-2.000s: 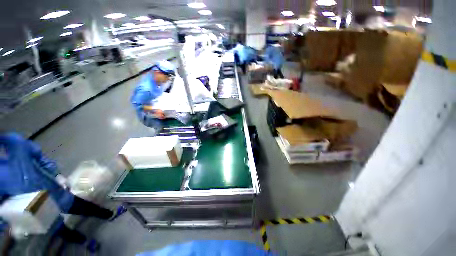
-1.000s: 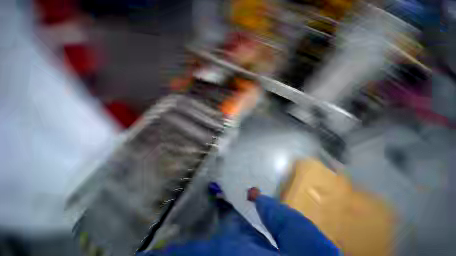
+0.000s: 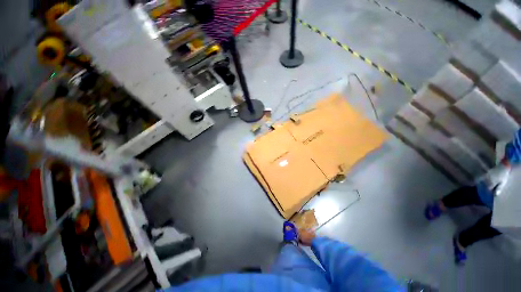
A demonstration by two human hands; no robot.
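A stack of flattened cartons (image 3: 317, 154) lies on the grey floor in front of me, brown with black print on top. My right hand (image 3: 307, 235) is small and blurred at the end of a blue sleeve, below the stack's near corner. It is beside a small brown scrap (image 3: 307, 219); I cannot tell if it grips anything. A blue shoe (image 3: 290, 231) shows just left of the hand. My left hand is not in view.
A white-framed machine with orange guides (image 3: 111, 219) stands at left. Black posts (image 3: 250, 109) with a red belt are beyond the stack. Loose straps lie around it. White cartons (image 3: 457, 114) are piled at right, near a person's legs (image 3: 465, 197).
The view has swung from the green bench to the machine and floor. Since the blurred frame, the flattened cartons have come nearer the picture's middle. My right hand stays low in view.
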